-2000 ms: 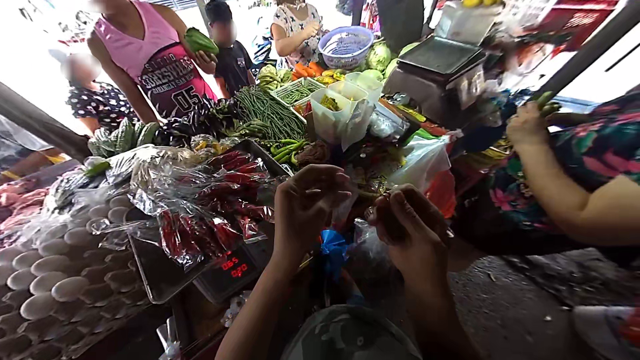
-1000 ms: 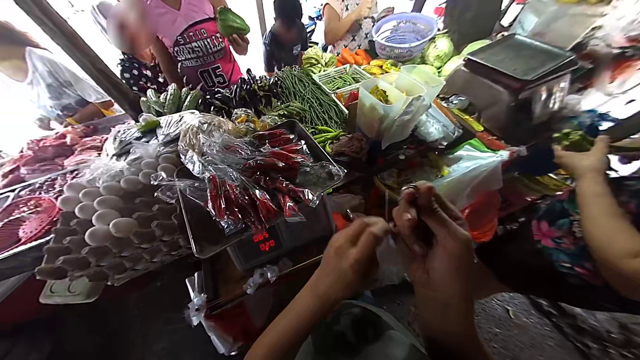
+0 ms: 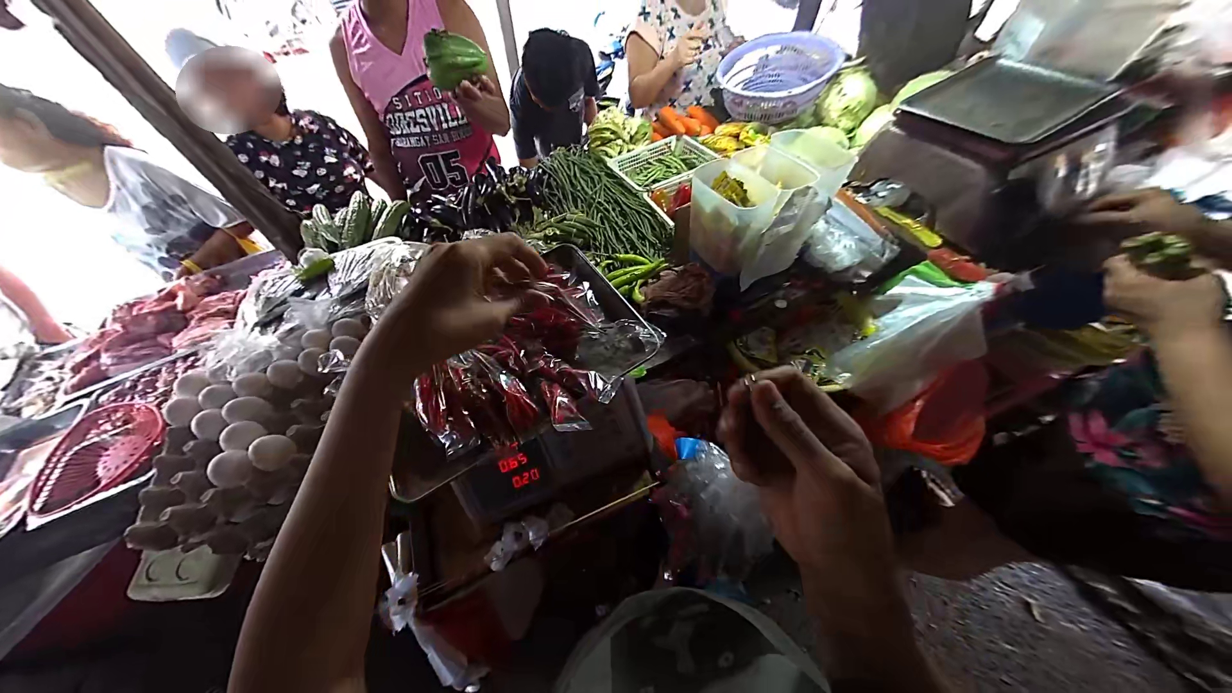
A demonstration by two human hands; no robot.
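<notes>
My left hand [image 3: 462, 298] hangs over the metal tray [image 3: 640, 351] of a digital scale, above small clear plastic bags of red chilies [image 3: 500, 390]; its fingers point down and curl, and what they touch cannot be made out. The scale's red lit display [image 3: 520, 472] sits below the tray. My right hand [image 3: 804, 452] is raised right of the scale, thumb and forefinger pinched on a tiny thing too small to name. Beside it on the left is a clear plastic bag [image 3: 712, 510], and below lies the round rim of a pale container [image 3: 693, 606].
Eggs in stacked trays [image 3: 245, 433] and raw meat [image 3: 144, 327] lie left. Behind are string beans [image 3: 602, 197], eggplants [image 3: 481, 197], clear plastic containers [image 3: 731, 217] and a purple basket [image 3: 780, 77]. A second scale [image 3: 1011, 106] stands right, near a co-worker's hands [image 3: 1165, 279]. People stand across the stall.
My left hand has moved away from my right hand, up and left to over the bagged chilies. Both hands were close together in the earlier frames. The view has shifted.
</notes>
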